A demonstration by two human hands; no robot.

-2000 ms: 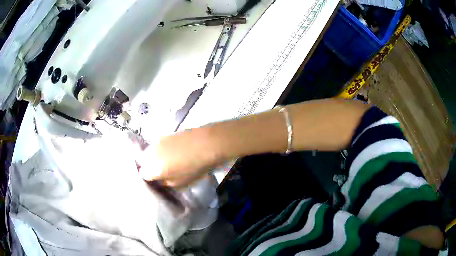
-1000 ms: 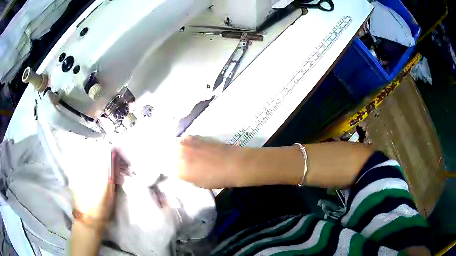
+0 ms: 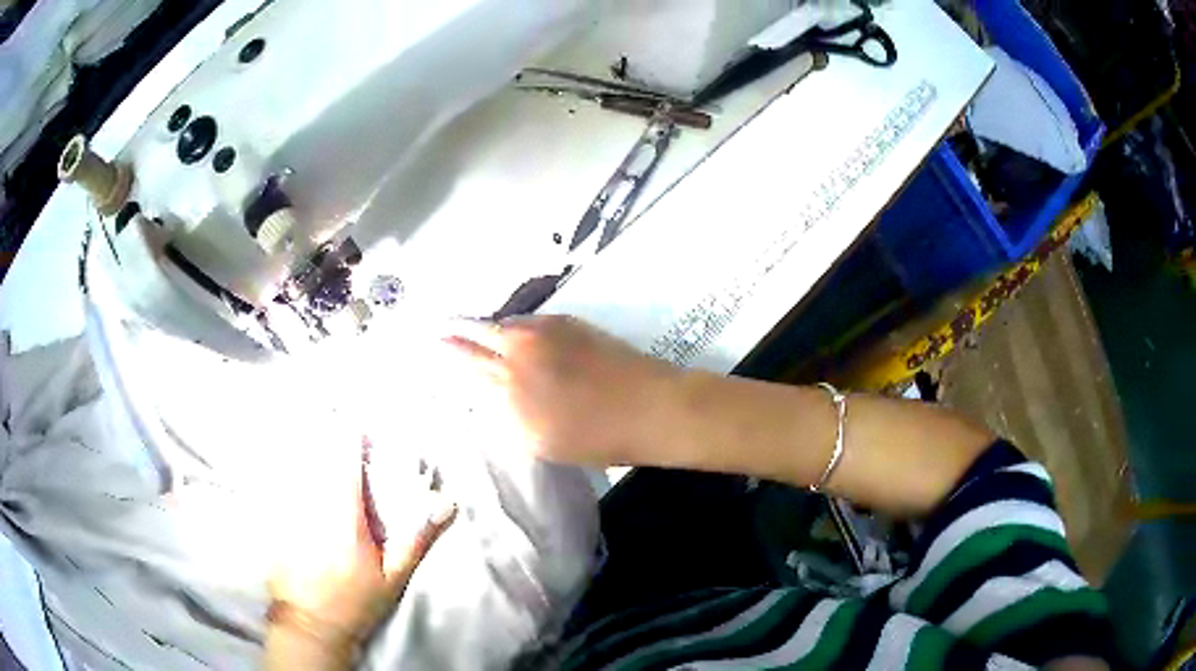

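Observation:
A grey-beige garment (image 3: 525, 564), washed out to white under the lamp, lies heaped on the machine table before the needle area (image 3: 321, 282). My left hand (image 3: 328, 570) lies on it at the lower middle, thumb spread from the fingers. My right hand (image 3: 564, 387) reaches in from the right onto the cloth's right part, near the table's front edge. Glare hides its fingertips, so its grip cannot be told. The white lockstitch machine (image 3: 380, 79) stands above, with a cream spool-like knob (image 3: 95, 174) at its head's end.
Thread snips (image 3: 630, 177) lie open beside thin dark rods (image 3: 617, 98). Black-handled scissors (image 3: 872, 42) lie near the machine arm's far end. A printed scale (image 3: 813, 223) runs along the front edge. A blue crate (image 3: 977, 216), yellow bar (image 3: 997, 295) and cardboard (image 3: 1036, 406) are at right.
My left hand, out of view two seconds ago, came in at the lower left and has moved right over the cloth. My right hand has shifted right. The camera view has shifted slightly.

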